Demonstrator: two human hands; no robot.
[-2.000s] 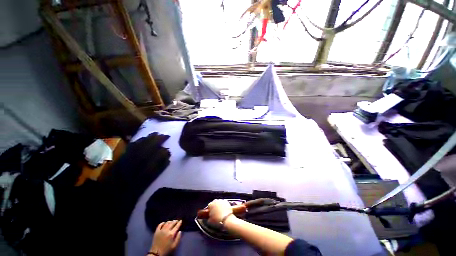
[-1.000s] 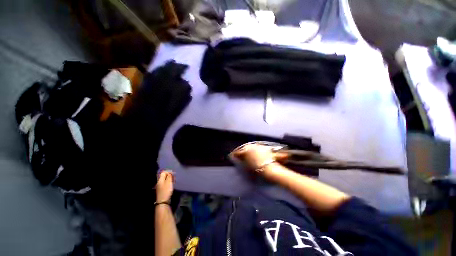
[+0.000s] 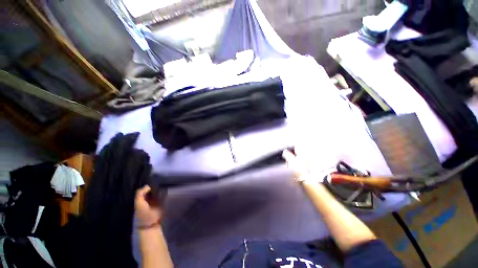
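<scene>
A black garment piece (image 3: 223, 177) is stretched above the lilac table cover (image 3: 309, 125), blurred by motion. My left hand (image 3: 148, 208) grips its left end, beside the dark unpressed pile (image 3: 118, 167). My right hand (image 3: 294, 162) grips its right end. The steam iron (image 3: 351, 183), with its orange-brown handle, stands at the right table edge with nobody's hand on it. Its hose (image 3: 430, 182) runs off to the right. The pressed stack (image 3: 223, 112) lies at the far middle, with a thin marking strip (image 3: 232, 146) in front of it.
White pieces (image 3: 194, 72) and a crumpled grey cloth (image 3: 141, 90) lie behind the stack. A cardboard box (image 3: 437, 222) is on the floor at right. A neighbouring table (image 3: 361, 63) holds black garments, with part of a person's hand at the right edge.
The iron has left my right hand and stands at the right table edge. Both hands have taken hold of the black piece, which is lifted off the cover. The view has swung too.
</scene>
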